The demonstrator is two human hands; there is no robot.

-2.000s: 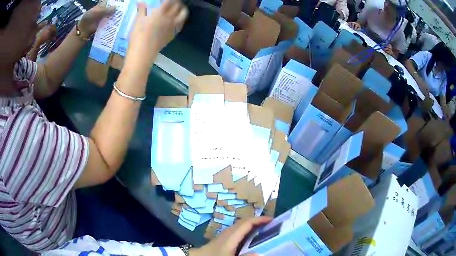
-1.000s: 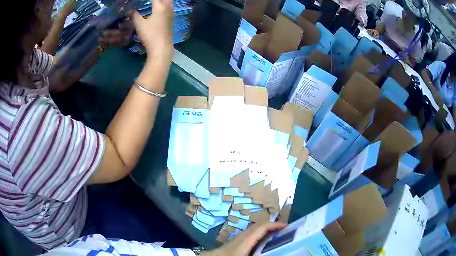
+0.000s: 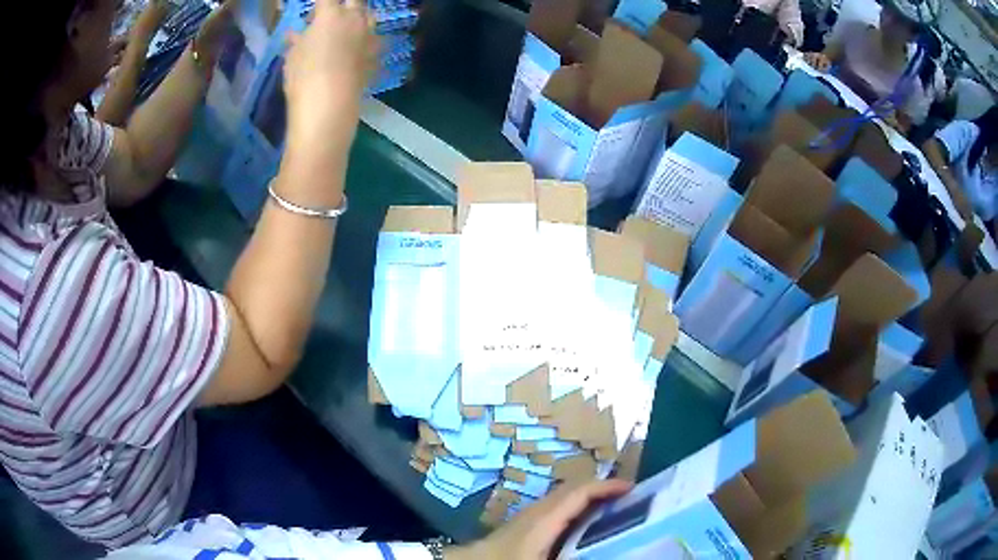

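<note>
My left hand (image 3: pixel 542 525) comes in at the bottom edge, partly cut off, with its fingers on the left side of a set-up folding carton (image 3: pixel 670 501). The carton is light blue and white with a dark product picture, brown inside, and its top flap stands open. A fanned pile of flat carton blanks (image 3: pixel 414 317) lies just beyond my hand, glaring white in the middle, with brown flap ends. My right hand is not in view.
A neighbour in a striped shirt (image 3: pixel 104 317) handles a light-blue carton (image 3: pixel 250 131) at the upper left. Open cartons (image 3: pixel 728 295) stand in rows at the right. A white case (image 3: pixel 892 470) with black characters is at the lower right. The bench (image 3: pixel 345 438) is green.
The view has shifted since the oldest frame. The neighbour's hands moved and now have a light-blue carton between them, not seen clearly one second ago. My left hand stays on its carton.
</note>
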